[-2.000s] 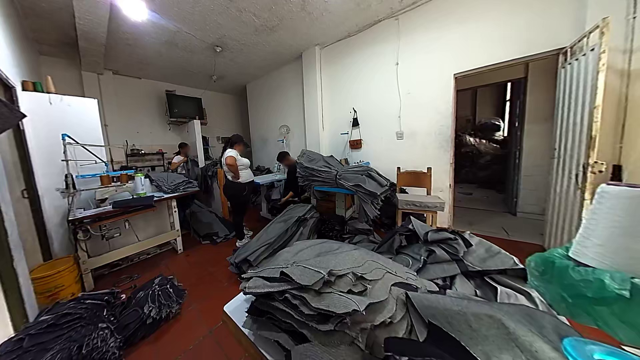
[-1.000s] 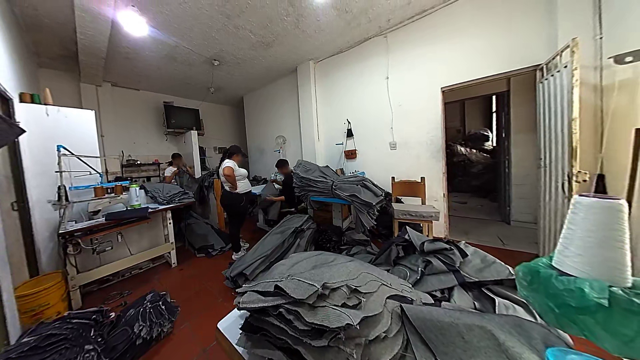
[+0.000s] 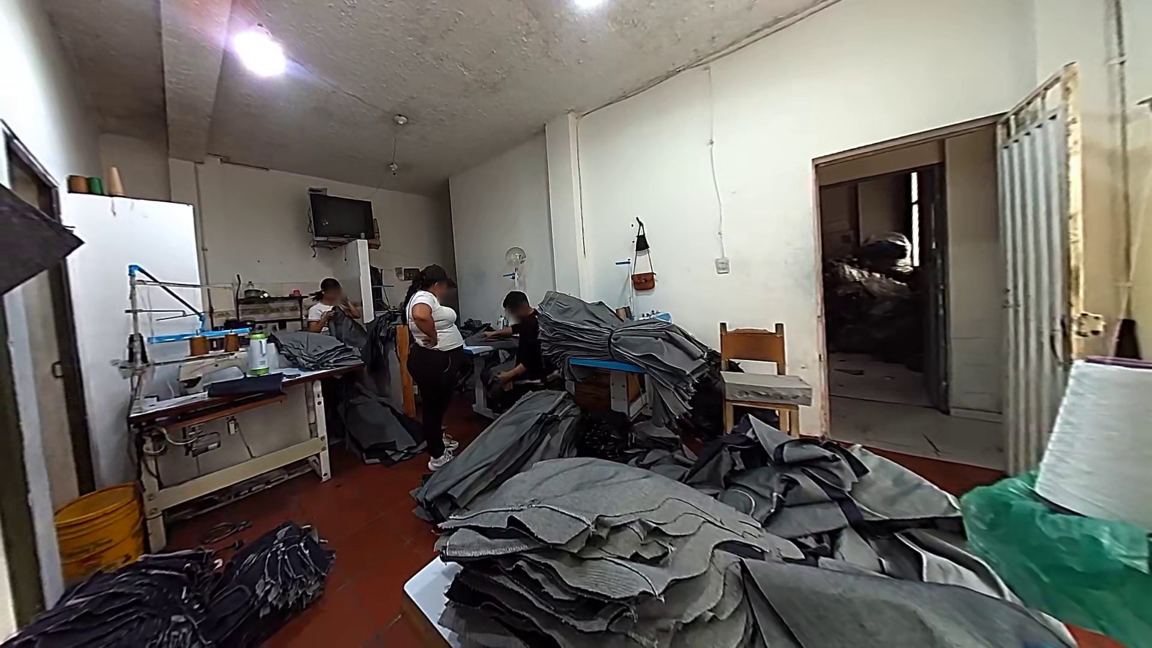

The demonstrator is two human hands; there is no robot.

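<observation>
Neither my left hand nor my right hand shows in the head view, so what they hold or touch is hidden. Closest to me lies a stack of grey denim pieces (image 3: 594,540) on a white tabletop (image 3: 430,589), its corner showing at the left. More grey fabric (image 3: 810,477) is heaped loosely behind and to the right. A large white thread cone (image 3: 1102,441) stands at the right edge beside green plastic (image 3: 1053,549). A dark fabric piece (image 3: 31,238) juts in at the upper left.
Dark fabric bundles (image 3: 270,576) and a yellow bucket (image 3: 101,533) are on the floor at left, near a sewing table (image 3: 243,477). A standing person (image 3: 435,351) and two seated people are further back. A wooden chair (image 3: 752,346) stands left of the doorway (image 3: 909,297).
The seated person near the middle, bent low two seconds ago, now sits more upright with an arm out over the table. The view has shifted slightly.
</observation>
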